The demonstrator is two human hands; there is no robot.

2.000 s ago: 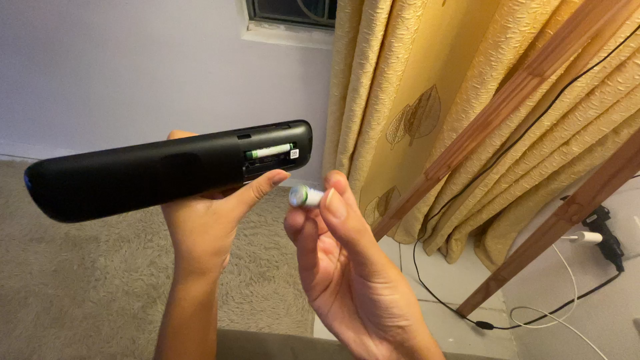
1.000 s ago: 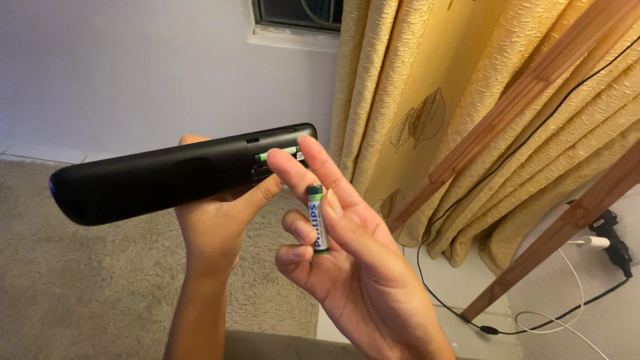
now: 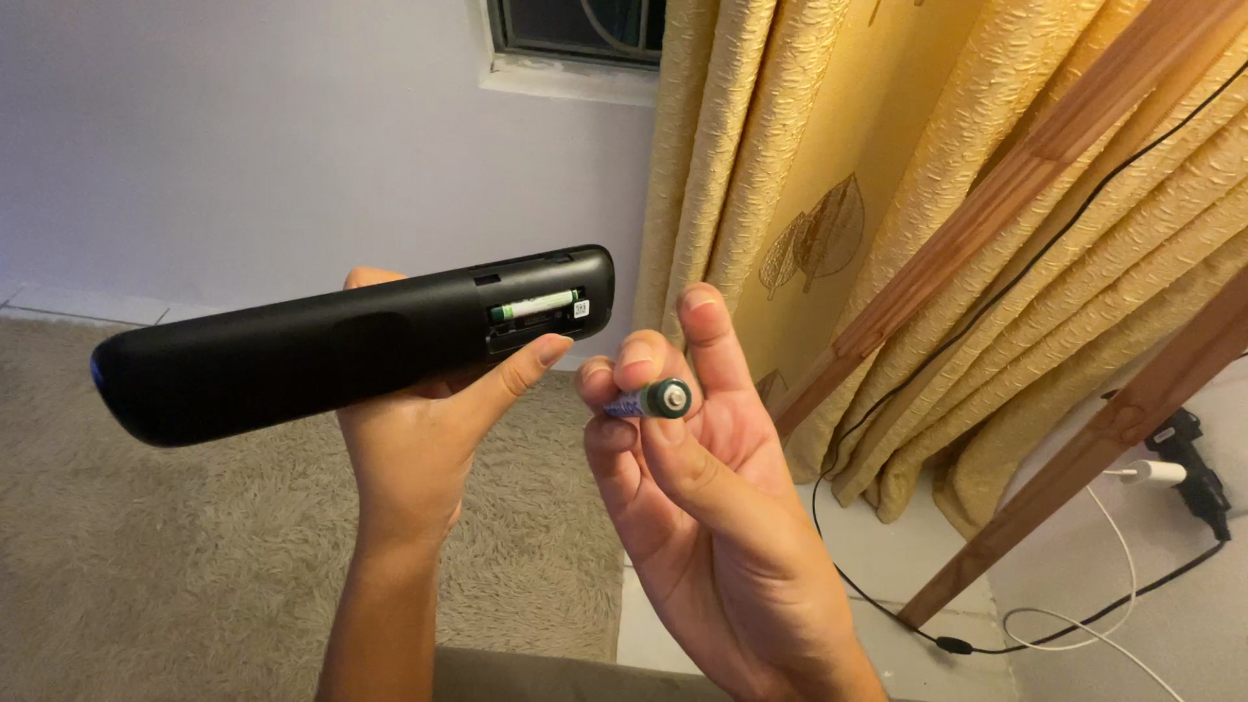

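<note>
My left hand (image 3: 429, 419) grips a black remote control (image 3: 292, 351), its back turned to me and its battery compartment uncovered at the right end. One battery (image 3: 534, 305) lies in the upper part of that compartment; the lower part shows no battery, though my left thumb is close to its edge. To the right, my right hand (image 3: 721, 478) pinches a loose Philips battery (image 3: 655, 399) between thumb and fingers. The loose battery's metal nub faces me, and it is apart from the remote.
A shaggy beige rug (image 3: 526, 546) covers the floor below. Yellow curtains (image 3: 897, 195) hang at the right behind slanted wooden bars (image 3: 1014, 166). A black cable (image 3: 877, 395) runs beside them, near a white cable (image 3: 1121, 546) and a black power strip (image 3: 1194, 468).
The loose battery in my right hand has turned, from upright between the fingers a second ago to its nub end facing me. My right fingers have moved away from the compartment.
</note>
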